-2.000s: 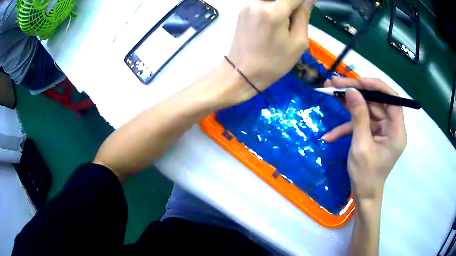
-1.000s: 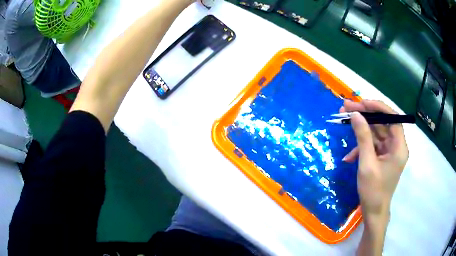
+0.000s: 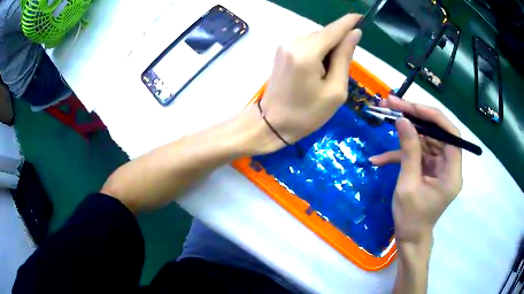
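My left hand (image 3: pixel 313 80) grips a black phone middle frame (image 3: pixel 415 77) by its near side and holds it tilted over the far part of the orange tray (image 3: pixel 276 182). My right hand (image 3: pixel 428 155) holds tweezers (image 3: pixel 445 135) like a pen. The pale tips point at the frame's lower end, where small gold and dark bits show; whether they touch it I cannot tell. Shiny wrinkled blue sheet (image 3: pixel 339 166) fills the tray, with pale flecks or glare on it.
Another middle frame (image 3: pixel 162 95) lies on the white surface (image 3: pixel 218 198) left of the tray. More frames (image 3: pixel 488 80) lie on the green surface beyond. A green fan (image 3: pixel 51 20) stands far left, near a person's grey sleeve (image 3: pixel 20 63). Thin black sticks (image 3: pixel 511 275) show at lower right.
One second ago my left hand was out of view at the top. It is back over the tray with a middle frame, and the tweezers tips are now at that frame's end.
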